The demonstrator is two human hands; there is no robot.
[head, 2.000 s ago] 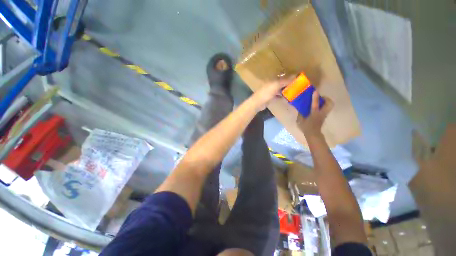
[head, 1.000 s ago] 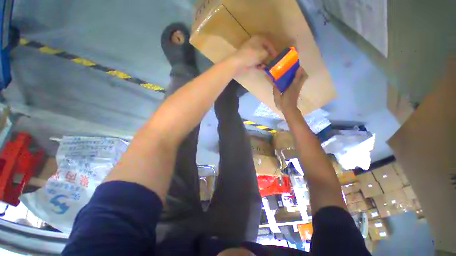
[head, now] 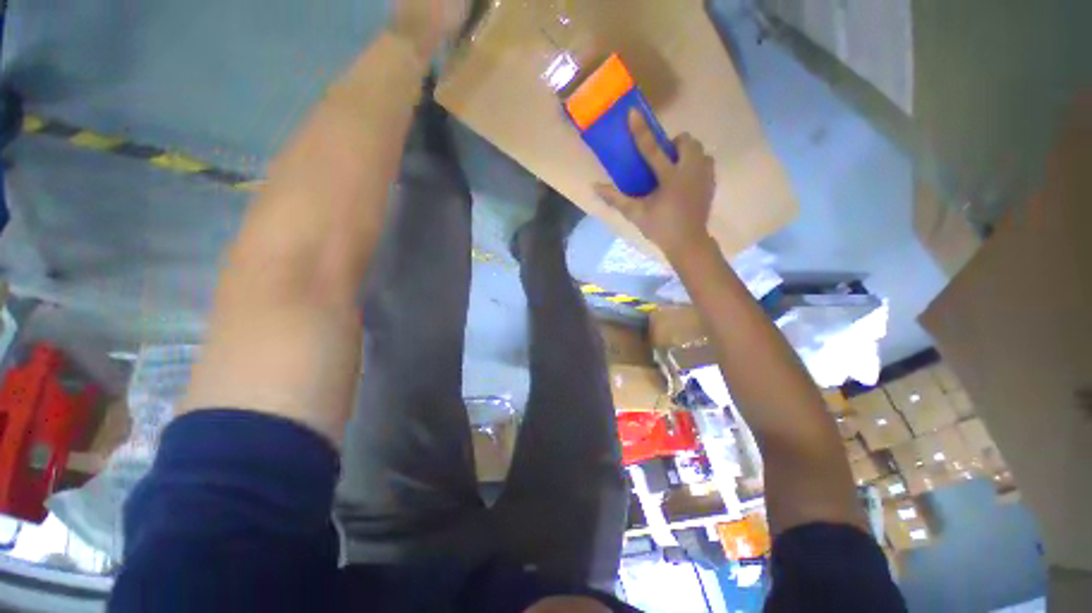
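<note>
A large brown cardboard carton [head: 742, 156] lies on the grey floor at the top centre. My right hand [head: 671, 180] holds an orange and blue tape gun [head: 617, 126] over the carton's upper face. A shiny strip of clear tape [head: 559, 72] shows on the carton beside the orange end. My left hand [head: 434, 18] is at the top edge of the picture, by the carton's left side. It is partly cut off and blurred, so its fingers cannot be made out.
Yellow-black floor tape [head: 180, 161] crosses the left. A red object [head: 42, 419] and a whitish plastic bag [head: 150, 419] lie at the lower left. Stacked cartons [head: 916, 419] stand at the lower right. Another brown carton [head: 1018, 323] is at the right edge.
My left hand has moved from beside the tape gun up and left to the carton's far left side. The tape gun has moved slightly up and left, still in my right hand.
</note>
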